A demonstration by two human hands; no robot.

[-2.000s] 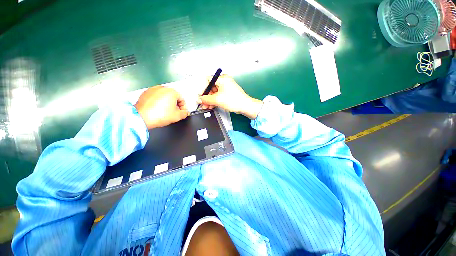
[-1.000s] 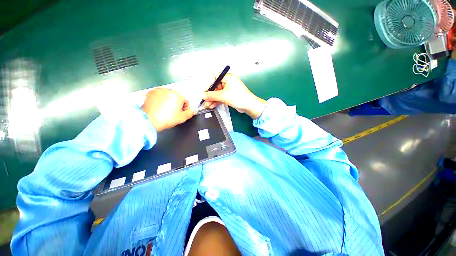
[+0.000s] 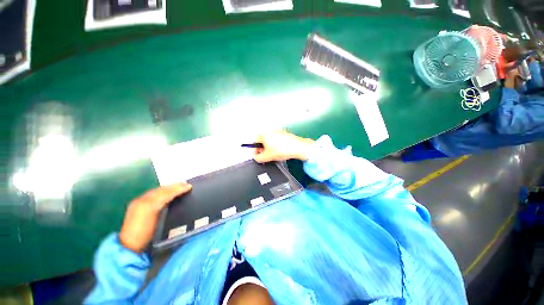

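Observation:
A dark rear cover (image 3: 218, 193) rests at the bench edge against my body, inner face up. White pads (image 3: 229, 212) run along its near edge, with one more (image 3: 264, 178) set apart near the right end. My left hand (image 3: 149, 213) holds the cover's left end, fingers along its far left corner. My right hand (image 3: 278, 147) is at the cover's far right corner and holds black tweezers (image 3: 252, 145), which point left. A white backing sheet (image 3: 200, 156) shows beyond the cover's far edge. The right fingertips at the corner are partly hidden.
Striped part sheets (image 3: 340, 64) and a white strip (image 3: 371, 121) lie at right on the green bench (image 3: 250, 65). A teal fan (image 3: 448, 60), a pink fan (image 3: 486, 43) and a coiled white cable (image 3: 470, 99) are farther right, near another person's arm. Covers on white sheets (image 3: 125, 24) line the far side.
My left hand has moved from the cover's far edge to its left end. The tweezers have swung flatter, pointing left. The view has tilted up, showing more covers on the far side.

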